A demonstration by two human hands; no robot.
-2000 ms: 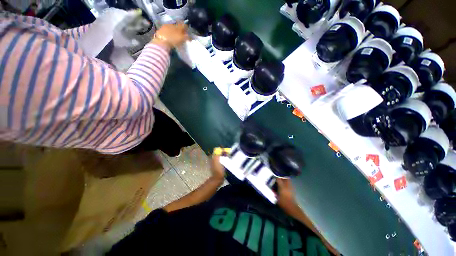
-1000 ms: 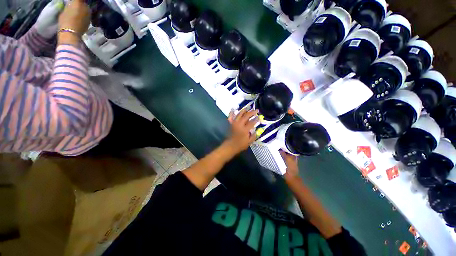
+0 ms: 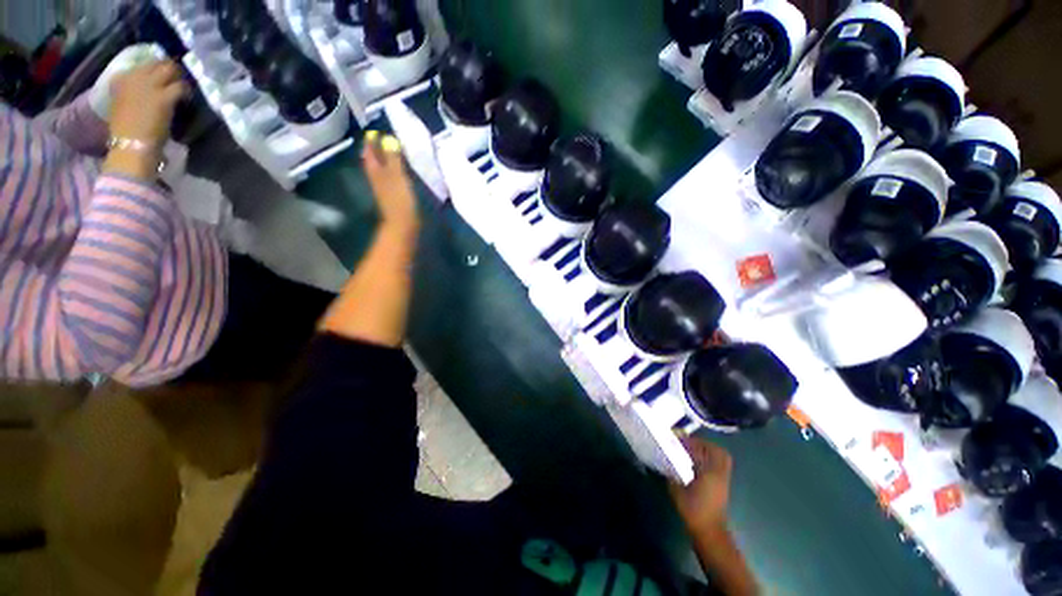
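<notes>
A row of several dome camera units (image 3: pixel 629 241) runs diagonally across the green mat, glossy black domes to the right and white striped brackets to the left. My right hand (image 3: pixel 702 475) is at the bracket end of the nearest unit (image 3: pixel 740 385), fingers against its white edge; its grip is partly hidden. My left hand (image 3: pixel 388 181) is stretched forward over the mat with yellow finger cots on its tips, near a white plate (image 3: pixel 417 148) at the row's far end. It holds nothing visible.
Rows of white-collared dome cameras (image 3: pixel 891 201) stand on a white surface at right, with orange-red stickers (image 3: pixel 757 270) and a loose white cover (image 3: pixel 864 321). More units (image 3: pixel 301 90) stand at upper left. A person in a striped top (image 3: pixel 140 268) stands at left; brown cartons (image 3: pixel 128 489) are below.
The two units my hands held have joined the near end of the row. My left hand has let go and moved forward and left. The other person's arms have moved left.
</notes>
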